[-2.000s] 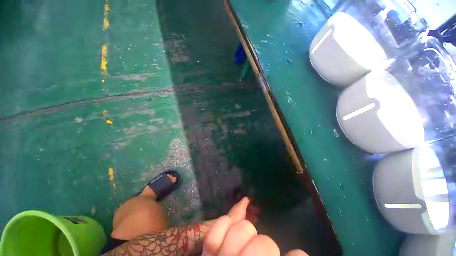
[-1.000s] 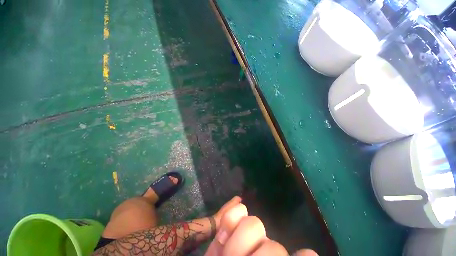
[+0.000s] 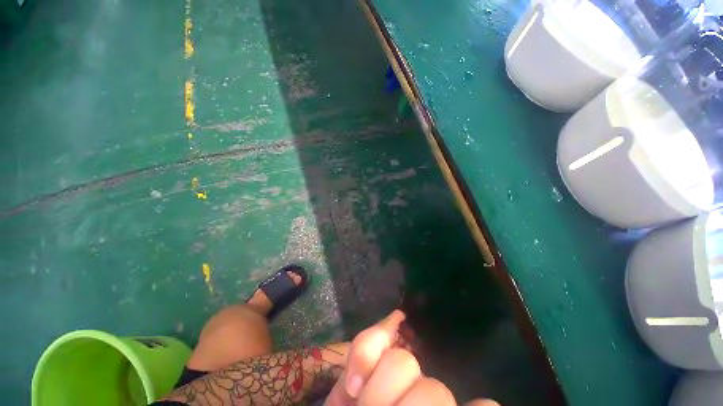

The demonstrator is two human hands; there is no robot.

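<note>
My tattooed left forearm comes in from the bottom left. Bare curled fingers bunch at its end at the bottom centre, where my left hand (image 3: 380, 361) is, cut off by the lower edge. The fingers overlap, and I cannot tell whether some belong to my right hand. No held object shows. To the right, white appliance units (image 3: 626, 158) with clear upper walls stand in a row on the wet green bench (image 3: 507, 182). Each of the nearest ones has a thin pale line on its side. The hand is left of the bench edge and apart from the units.
A lime-green bucket (image 3: 95, 373) stands on the floor at the bottom left. My sandalled foot (image 3: 284, 289) is on the worn green floor (image 3: 103, 238), which has a broken yellow line. Something small and blue (image 3: 392, 79) shows beside the bench edge.
The bench, units, foot and bucket first shift slightly left, then right, in the picture, as the camera view moves. The curled fingers stay almost in place. The units keep their row.
</note>
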